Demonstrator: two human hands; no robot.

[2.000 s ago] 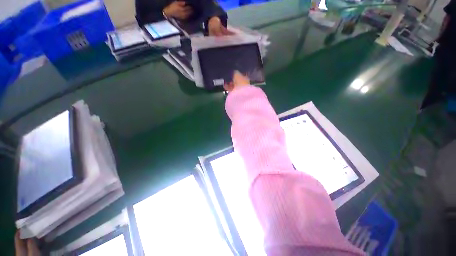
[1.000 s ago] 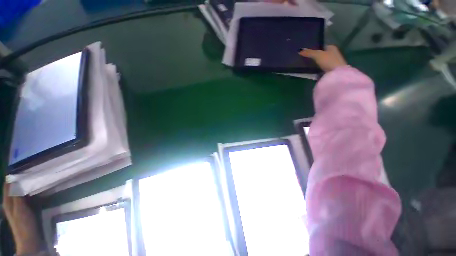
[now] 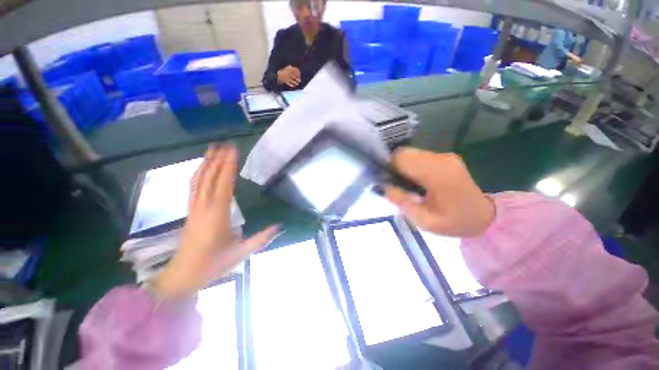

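My right hand (image 3: 441, 191), in a pink sleeve, grips the edge of a dark tablet (image 3: 339, 170) that is tilted, blurred and reflecting light. A white foam sheet (image 3: 307, 126) hangs with it on its far side. A slim dark thing, perhaps a pen, shows at the right fingers. My left hand (image 3: 213, 224) is raised, blurred, fingers spread and empty, in front of the left stack. Lit tablets (image 3: 386, 282) lie in a row below on foam sheets. A stack of tablets (image 3: 162, 191) with a lit one on top stands at left, partly behind my left hand.
A person in dark clothes (image 3: 307, 54) sits across the green bench (image 3: 477, 144). More stacked tablets (image 3: 394, 119) lie on the far side. Blue crates (image 3: 202, 79) stand behind. A metal post (image 3: 54, 108) rises at left. Another person is far right.
My right hand has drawn back from the far stack and now holds a tablet and sheet raised above the bench. My left hand has left the left stack's edge and risen. The view has tilted up.
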